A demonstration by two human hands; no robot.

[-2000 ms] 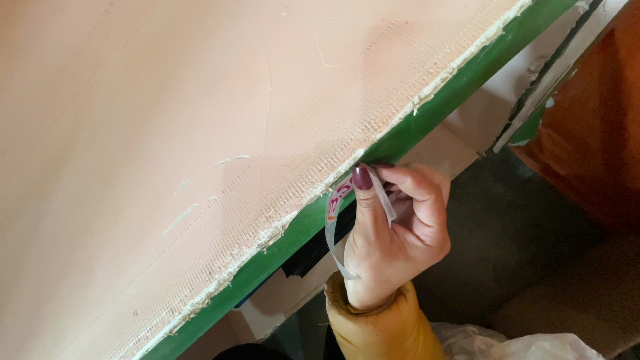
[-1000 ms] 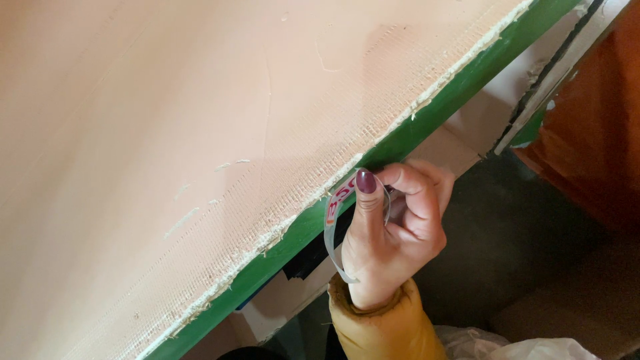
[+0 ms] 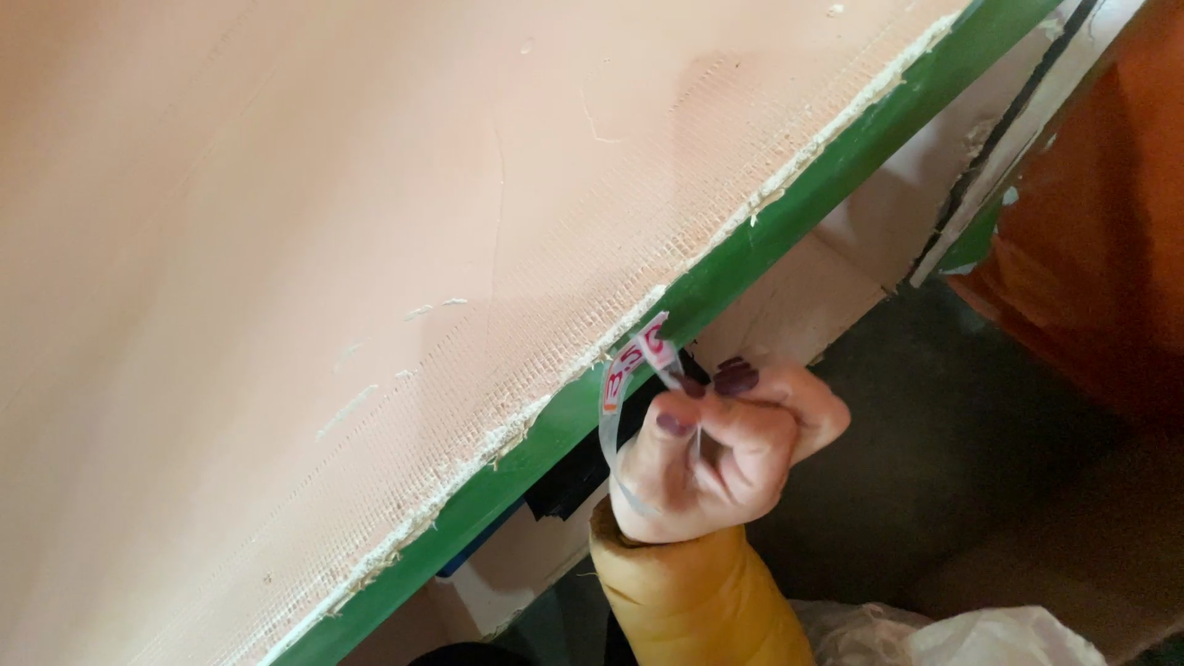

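My right hand, in a mustard-yellow padded sleeve, is at the lower centre. Its fingertips with dark nail polish pinch a narrow clear plastic strip that bears red-pink markings. The strip curves up from the wrist and folds above the thumb. Behind it runs a smooth green edge band along a large pale pink panel. Ragged whitish fibre or coating lines the join of panel and band, with a mesh-like texture beside it. My left hand is out of view.
Below the green band are a pale board and a black piece. Orange sheeting hangs at the right beside a pale, black-striped edge. Crumpled translucent plastic lies at the bottom right.
The thumb has drawn down from the green band towards the wrist, and the fingers have shifted their grip. The folded marked part of the strip now shows above the fingertips.
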